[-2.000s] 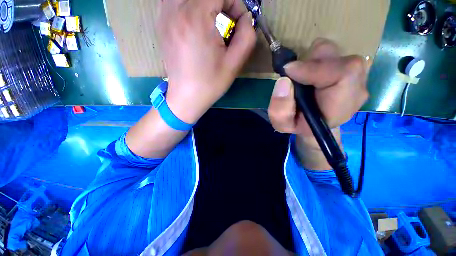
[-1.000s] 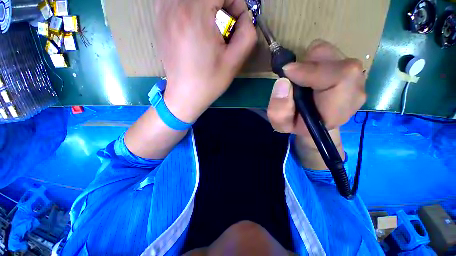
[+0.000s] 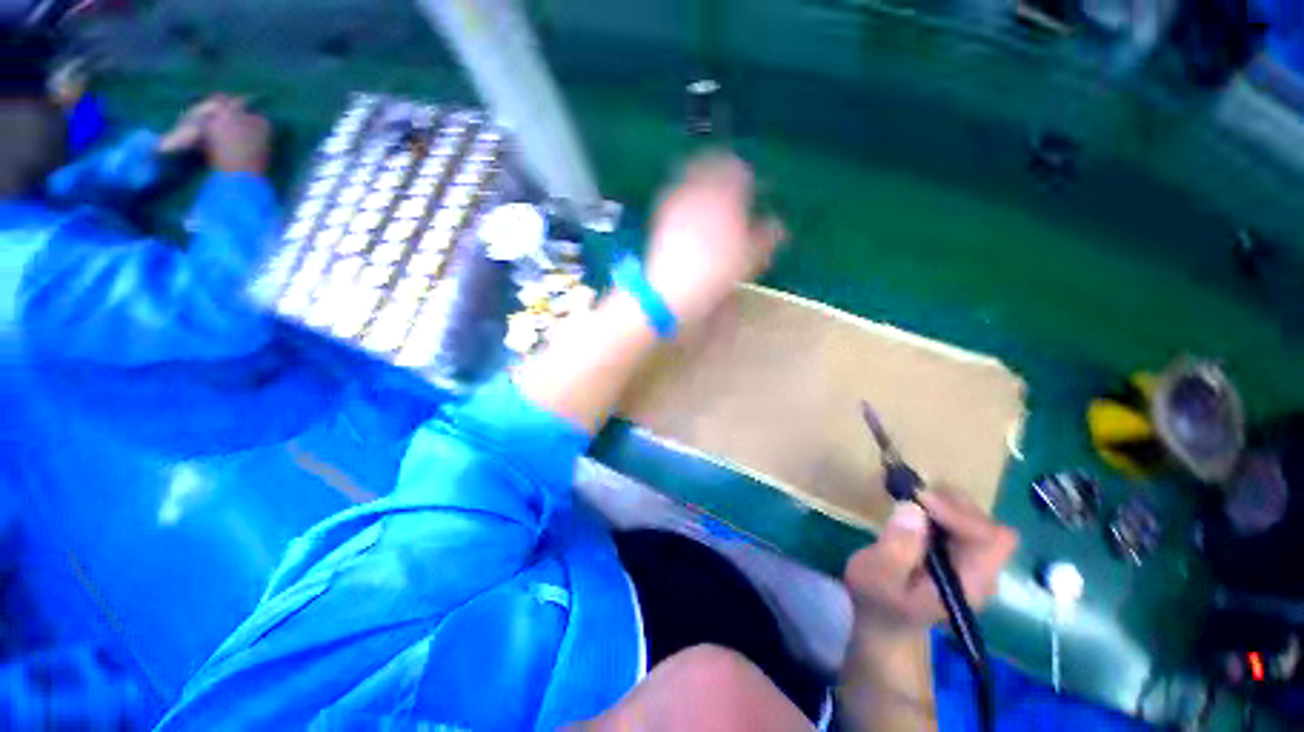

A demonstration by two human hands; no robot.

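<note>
My right hand (image 3: 927, 555) holds the black soldering iron (image 3: 938, 558), its tip pointing up over the cardboard mat (image 3: 815, 393). The tip touches nothing that I can see. My left hand (image 3: 708, 236) with a blue wrist strap (image 3: 644, 296) is stretched forward past the mat's far left corner. It is blurred, so I cannot tell whether it holds anything. Loose battery cells (image 3: 551, 300) lie left of my left forearm, beside the pale round end of the wire spool (image 3: 512, 230).
A blister tray (image 3: 386, 215) of batteries lies at left, near another person's hands (image 3: 222, 132). Two dark round housings (image 3: 1065, 496) (image 3: 1134, 528), a white round part (image 3: 1064, 579) and a round metallic piece by a yellow item (image 3: 1123, 426) are at right.
The view has swung and now shows more of the bench. My left hand has left the work at the iron's tip and reached forward. The iron stays in my right hand.
</note>
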